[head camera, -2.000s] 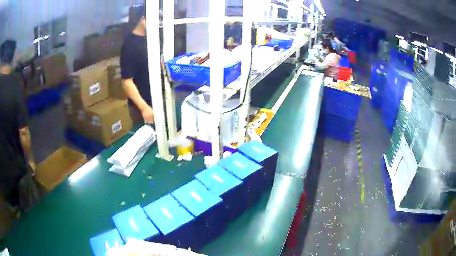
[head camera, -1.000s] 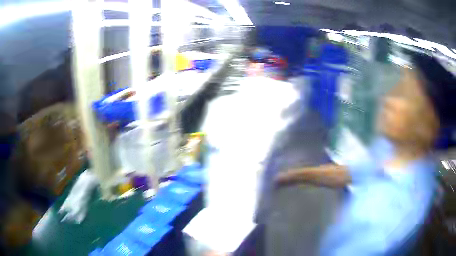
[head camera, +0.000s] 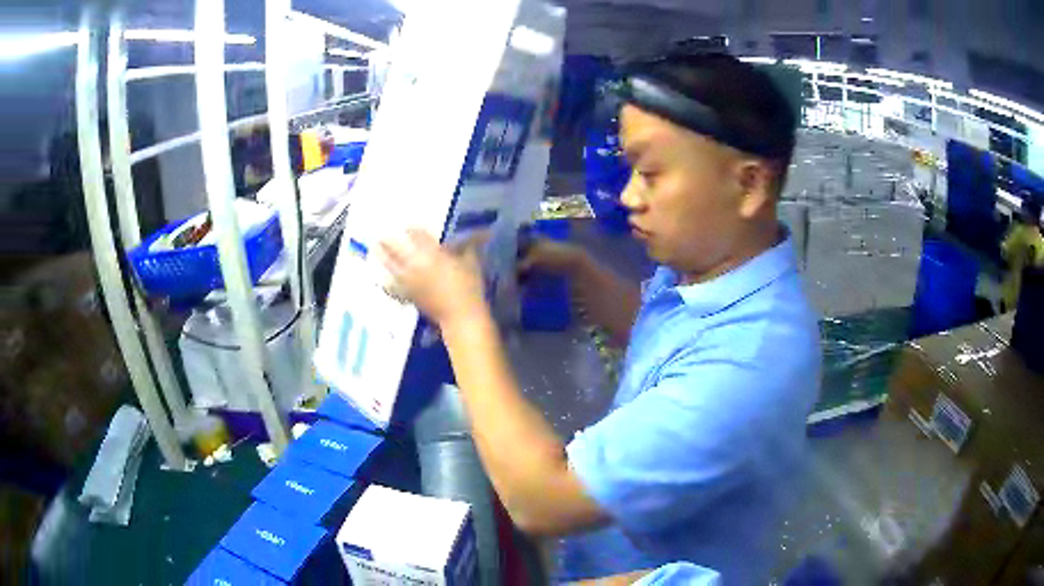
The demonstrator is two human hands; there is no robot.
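Neither of my hands can be made out. A long white-and-blue retail box (head camera: 395, 218) is tilted in front of me, its top cut off by the upper edge. Another person in a light blue shirt (head camera: 710, 389) has one hand on its face and the other near its far side. A row of blue-topped retail boxes (head camera: 300, 490) stands on the green bench (head camera: 160, 515). A smaller white box with blue print (head camera: 406, 527) stands beside them at the bottom edge. Light blue cloth and a little skin show at the bottom edge; whose they are, I cannot tell.
White shelf posts (head camera: 235, 229) rise at the left, with a blue basket (head camera: 206, 254) behind. A clear plastic bag (head camera: 115, 464) lies on the bench's left. Brown cartons (head camera: 944, 401) are at the right, and a wrapped stack (head camera: 859, 229) stands behind the person.
My view has turned right. The person in blue, absent at first and then blurred at the right, is now close in front. The large white box now stands tilted higher, and a smaller white box shows below.
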